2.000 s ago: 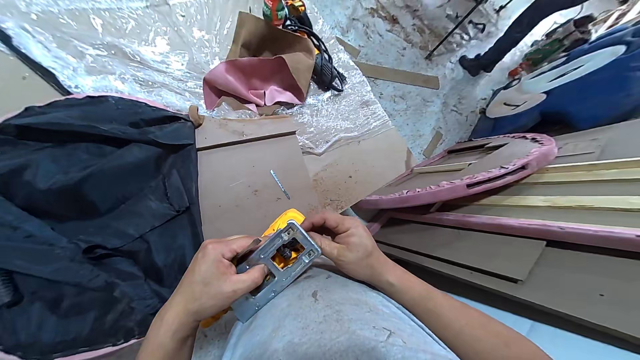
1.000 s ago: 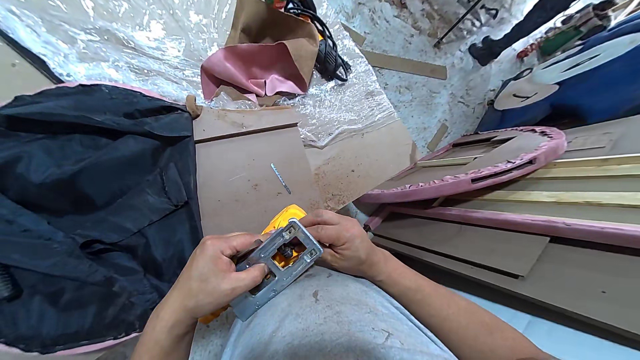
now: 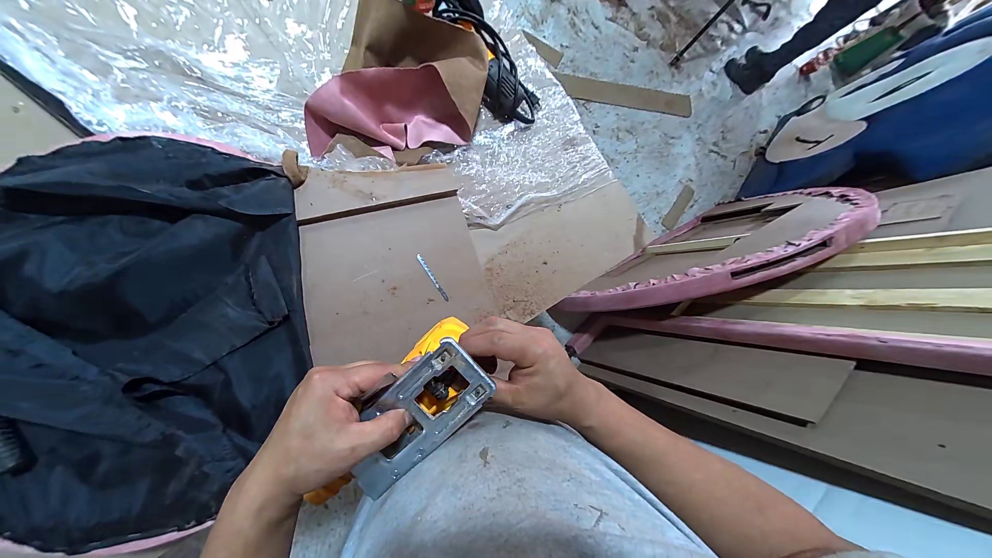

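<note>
A yellow power tool, apparently a jigsaw (image 3: 431, 415), lies upturned above my lap, its grey metal base plate facing the camera. My left hand (image 3: 325, 422) is closed around its body, with the thumb on a slot of the plate. At the plate's far end, my right hand (image 3: 527, 368) grips the tool's side; its fingertips are partly hidden behind the plate. Just beyond the tool, a thin metal bit or blade (image 3: 432, 277) rests on a brown fibreboard panel (image 3: 372, 287).
Black fabric (image 3: 147, 333) covers the left side. Pink and brown material (image 3: 403, 101) and a black cable (image 3: 508, 81) lie on plastic sheeting (image 3: 201, 62). At right are a pink-edged round frame (image 3: 682, 287) and wooden strips (image 3: 899, 298). A person's leg (image 3: 806, 35) shows at upper right.
</note>
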